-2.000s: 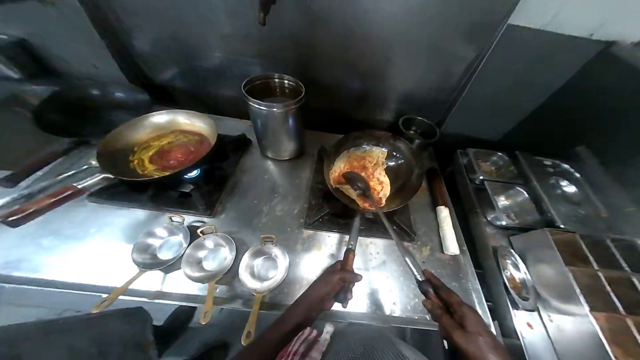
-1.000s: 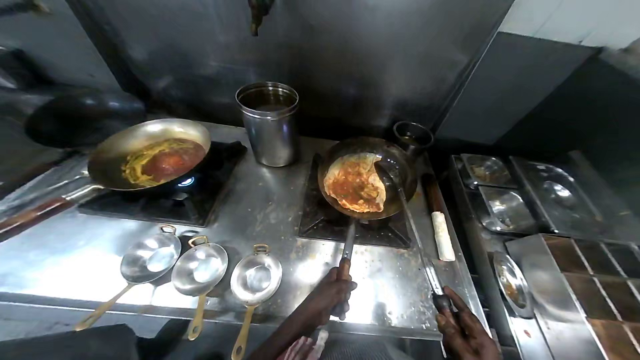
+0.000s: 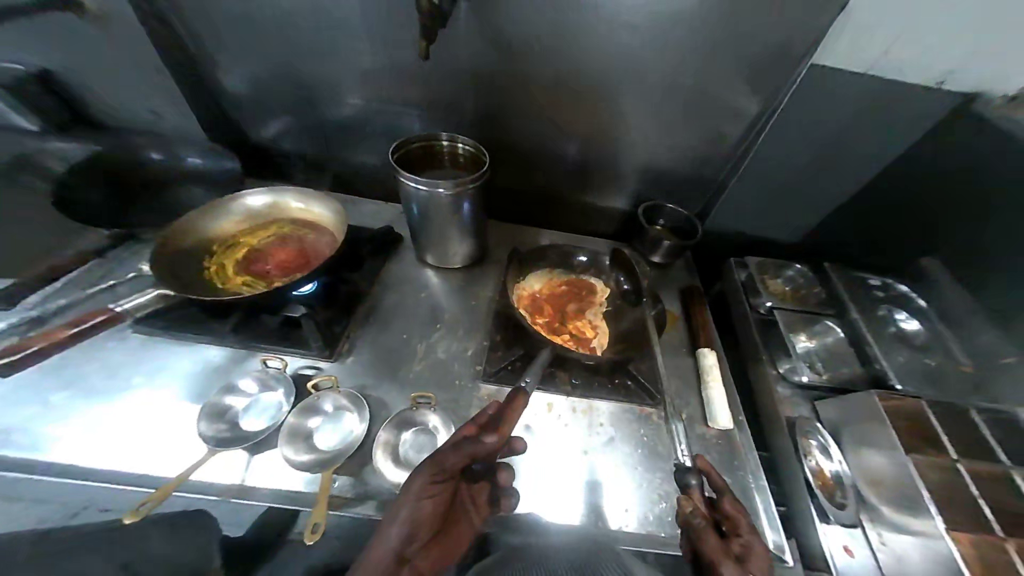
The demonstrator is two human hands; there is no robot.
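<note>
My left hand [image 3: 460, 480] is wrapped around the wooden handle of a dark wok [image 3: 640, 336] over the right burner. Inside the wok, toward its left side, lies a flat pale piece of food coated in orange-red sauce [image 3: 566, 310]. My right hand [image 3: 716, 512] grips the dark handle of a long metal ladle [image 3: 668, 392]. The ladle's bowl is at the wok's right side, apart from the food. A larger steel pan [image 3: 188, 264] with yellow and red sauce [image 3: 280, 252] sits over a lit blue flame on the left burner, touched by neither hand.
Between the burners stands a tall steel container [image 3: 444, 220] of dark liquid. Several small steel pans [image 3: 324, 428] line the counter's front. A small metal pot [image 3: 668, 232] is behind the wok. A cloth-wrapped wooden handle [image 3: 712, 388] lies right, beside metal trays [image 3: 816, 344].
The ladle's bowl was on the food two seconds ago and is now at the wok's right side. The wok now tilts, and its handle has swung left with my left hand.
</note>
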